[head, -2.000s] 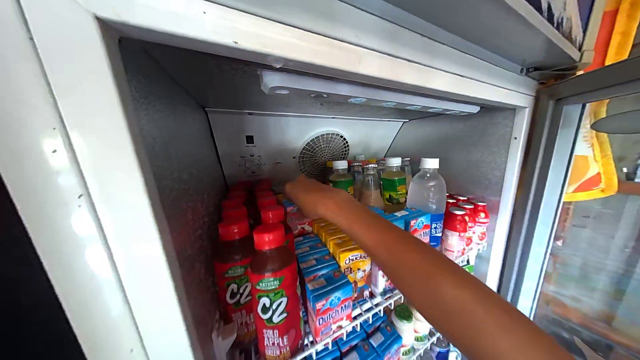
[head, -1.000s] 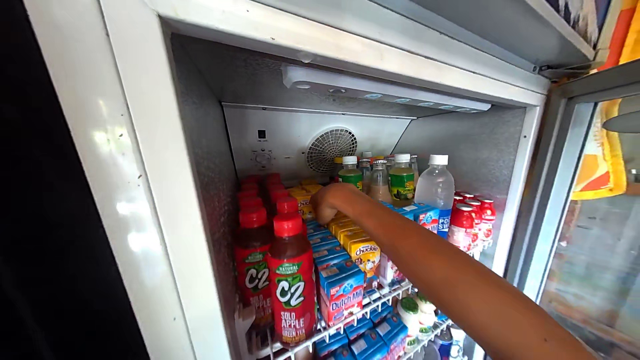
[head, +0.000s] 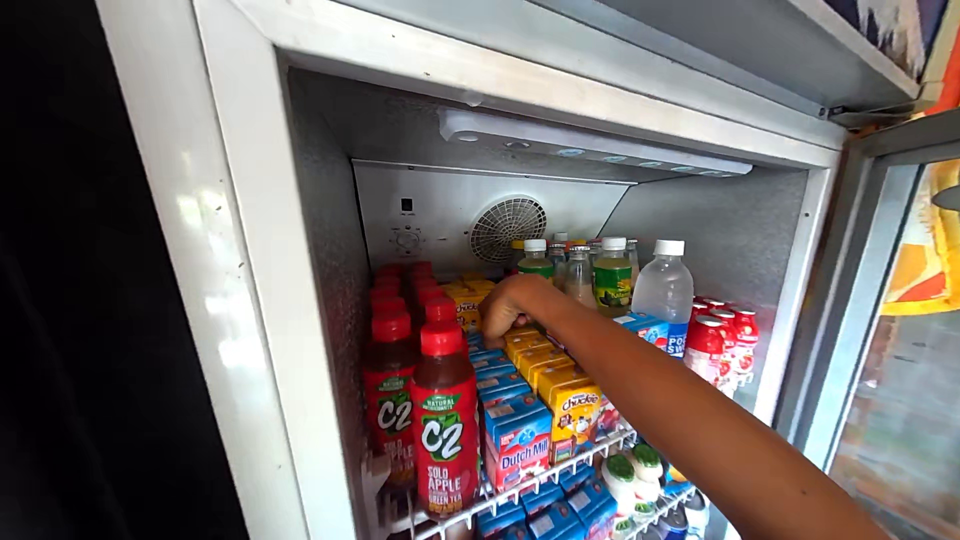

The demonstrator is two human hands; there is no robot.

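Note:
My right hand (head: 517, 307) reaches from the lower right deep into a drinks fridge. Its fingers point down at the back of a row of blue Dutch Mill drink cartons (head: 517, 442), beside yellow Chuckie cartons (head: 576, 409). The fingertips are hidden among the cartons, so whether they grip one is not visible. More yellow cartons (head: 466, 307) stand just behind and left of the fingers. Red-capped C2 apple tea bottles (head: 444, 427) line the left side. My left hand is out of view.
Glass and plastic bottles (head: 613, 277) stand behind my wrist, with a clear bottle (head: 664, 289) and small red bottles (head: 705, 349) to the right. The white wire shelf (head: 525, 486) has more cartons and white bottles below. The glass door (head: 832, 315) stands open at right.
Yellow cartons now show at the back left, where the oldest frame shows my hand over a blue-and-red carton. My hand has since moved down onto the blue row.

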